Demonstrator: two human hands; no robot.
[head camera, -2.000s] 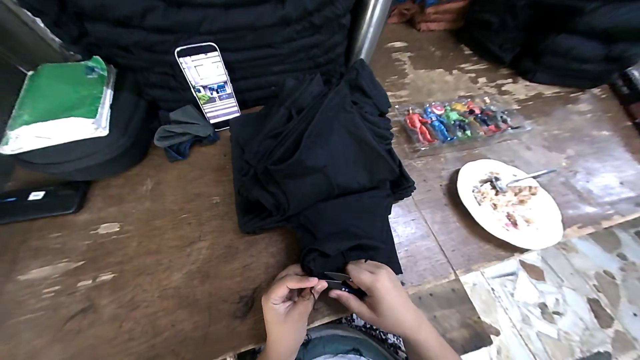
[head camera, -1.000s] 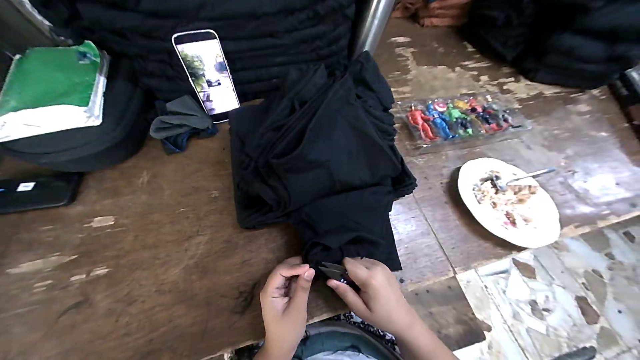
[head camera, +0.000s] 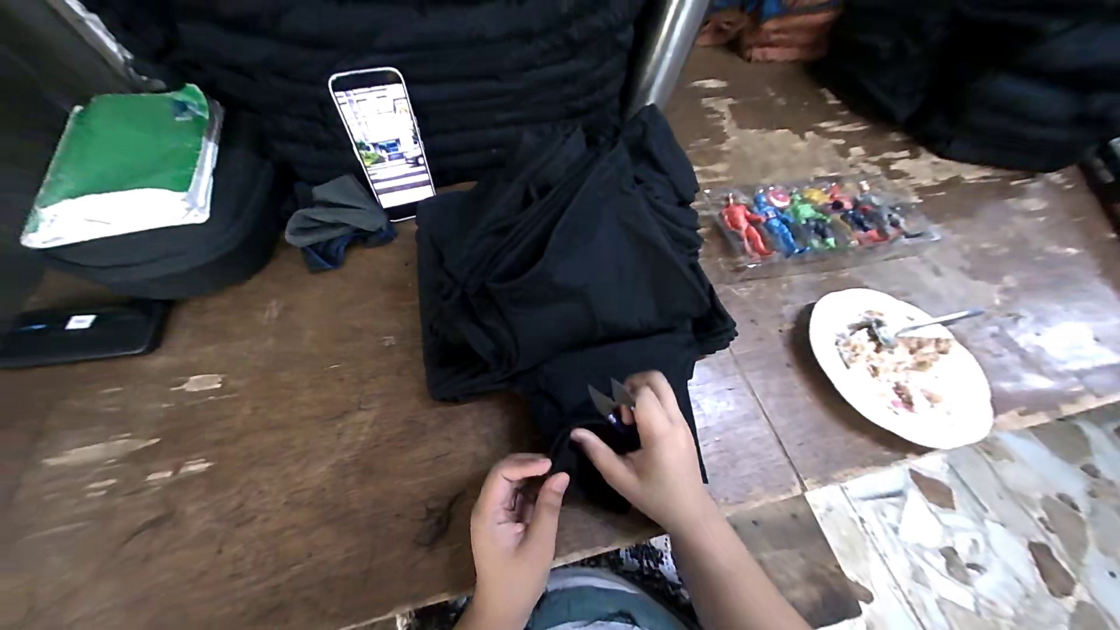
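Note:
A pile of black fabric garments lies on the wooden table, its near end hanging close to the front edge. My left hand pinches the edge of the black cloth between thumb and fingertips. To its right, my right hand holds small thread snips, whose two pointed blades stand apart and point away from me. The right thumb also rests on the cloth. The snips' handle is mostly hidden in the palm.
A lit phone leans on stacked black cloth, beside grey and navy scraps. At left are a green-covered book on a black case and a black device. Packaged toy figures and a plate of food sit at right.
The snips have turned so that their blades point up and away, and my right hand has lifted slightly from the cloth's edge. The picture on the phone has changed.

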